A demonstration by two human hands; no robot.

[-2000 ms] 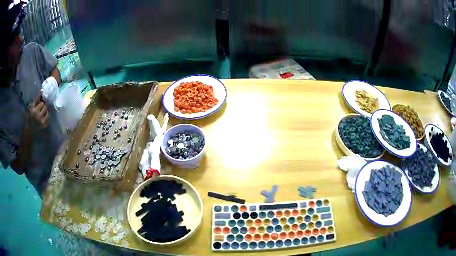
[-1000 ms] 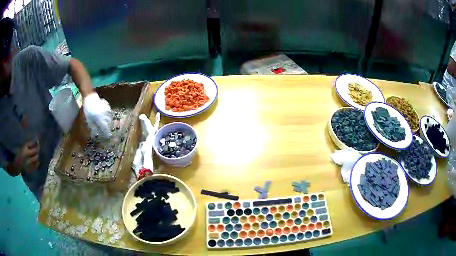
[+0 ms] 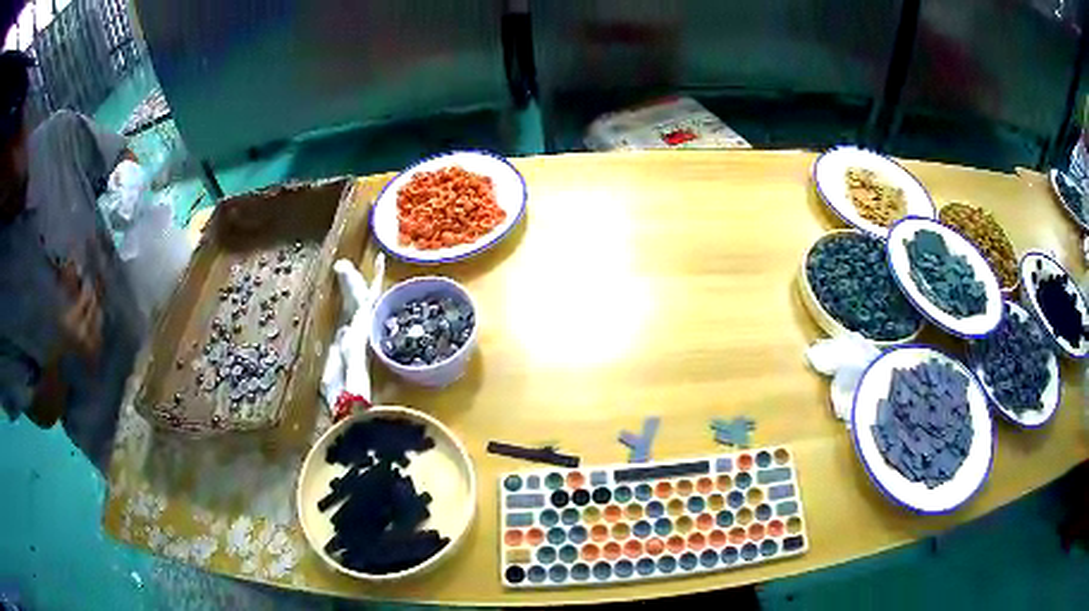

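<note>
Neither of my hands is in view. The keyboard (image 3: 653, 519), an off-white frame filled with multicoloured round keys, lies nearest in front of me at the table's front edge. A long black bar (image 3: 533, 454) lies loose above its left end. A small group of grey long keycaps (image 3: 639, 439) and a group of green-grey ones (image 3: 732, 431) lie above its top side. The cream bowl (image 3: 385, 492) with heaped black bar keycaps stands left of the keyboard. The lilac bowl (image 3: 424, 331) behind it holds shiny dark round pieces.
A plate of orange caps (image 3: 449, 208) stands at the back left, beside the brown parts basket (image 3: 245, 304). White cloths (image 3: 354, 334) lie by the basket and by the grey keycap plate (image 3: 923, 430). Several plates and bowls crowd the right. A person stands at the left. Whitish discs lie scattered front left.
The person at the left reached a white-gloved hand into the basket a second ago and has now drawn it back. The camera view has shifted slightly; the keyboard and bowls show no visible change.
</note>
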